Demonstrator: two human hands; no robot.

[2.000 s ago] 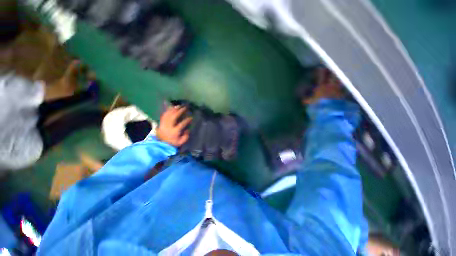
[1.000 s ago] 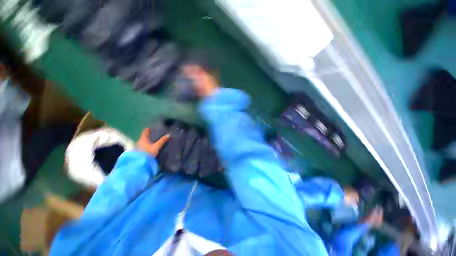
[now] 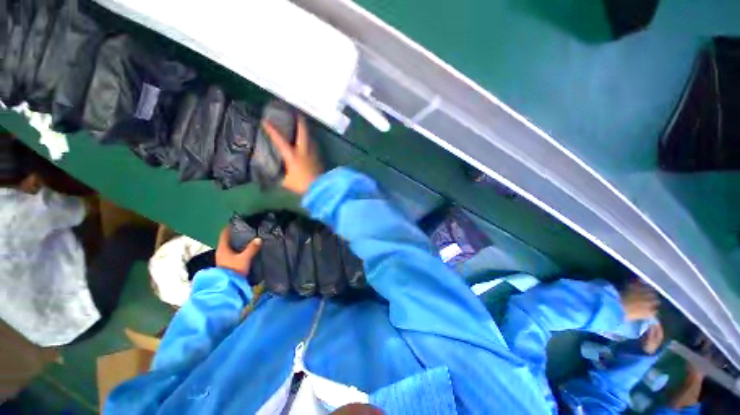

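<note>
A short row of black wrapped packets stands side by side on the green bench, close to my chest. My left hand holds the left end of this row, thumb on top. The row's right end is partly hidden by my right sleeve. A long line of black packets lies farther back, running to the upper left. My right hand reaches over and grips the packet at the near right end of that line.
A long white block lies beside the grey metal rail. A dark packet with a white label lies right of my arm. Another person's blue sleeves and hands are at lower right. A white-lined box and cartons are at left.
My right hand has come from the far right, by the rail, to the end of the packet line. My left hand stays at the short row. The view has turned.
</note>
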